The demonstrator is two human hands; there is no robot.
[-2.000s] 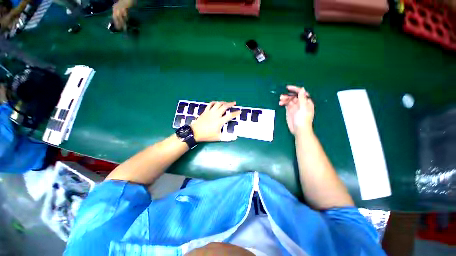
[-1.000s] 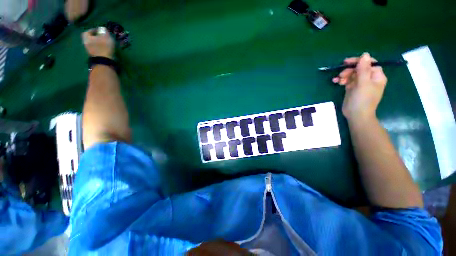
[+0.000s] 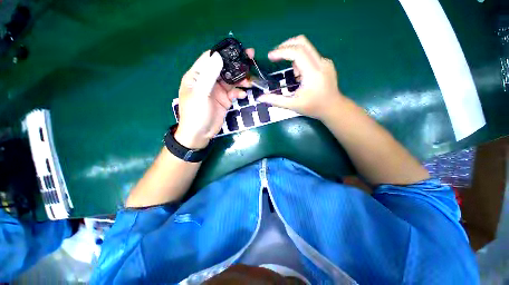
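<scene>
My left hand (image 3: 202, 100) holds an open black watch unit (image 3: 231, 60) above the adhesive sheet, with a white finger cot on the thumb. A thin lead or strip shows at the unit's right side. My right hand (image 3: 312, 78) is just right of the unit, thumb and fingers bent toward it. Thin dark tweezers (image 3: 283, 89) appear between its fingers, partly hidden and blurred. The white adhesive sheet (image 3: 290, 114) with rows of black pieces lies under both hands, partly covered by them.
A long white strip (image 3: 446, 67) lies at the right. Spare adhesive sheets (image 3: 47, 167) lie stacked at the left mat edge. Small dark pieces (image 3: 19, 53) are at the far left. A person's blue sleeve (image 3: 28, 245) shows at lower left. A brown box (image 3: 488, 189) is at lower right.
My left hand has come back from the far left and now holds the watch unit over the sheet. My right hand has moved left toward it. The view has shifted.
</scene>
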